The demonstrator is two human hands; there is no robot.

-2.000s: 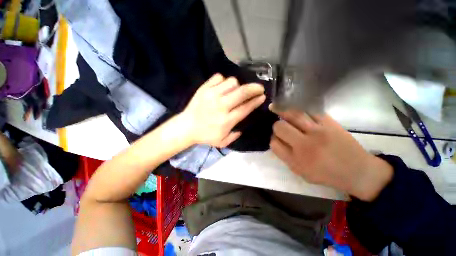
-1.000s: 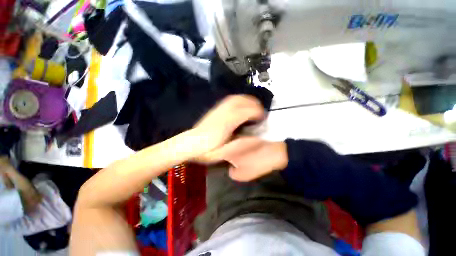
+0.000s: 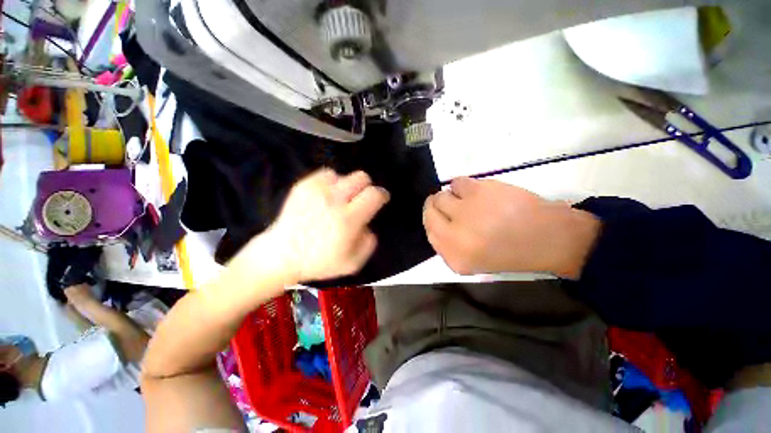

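Note:
Black fabric [image 3: 405, 227] lies on the white table from under the sewing machine head [image 3: 507, 34] to the front edge. My left hand [image 3: 334, 224] is on it with curled fingers, gripping the cloth left of its right edge. My right hand [image 3: 499, 227] has its fingertips bent together at the cloth's right edge. Its underside is hidden. The needle area [image 3: 397, 106] is just beyond both hands, over the cloth; the needle itself cannot be made out.
Blue-handled thread snips [image 3: 706, 139] lie at the right, near curled white paper [image 3: 647, 46]. A purple device [image 3: 89, 205] and yellow thread spool [image 3: 97, 146] are at the left. A red basket [image 3: 347, 338] is below the table. Another person's arm [image 3: 110, 317] shows at the lower left.
My hands, which were close together in front of the machine, are now apart on the black cloth. The view has shifted, and the machine head now covers the upper middle.

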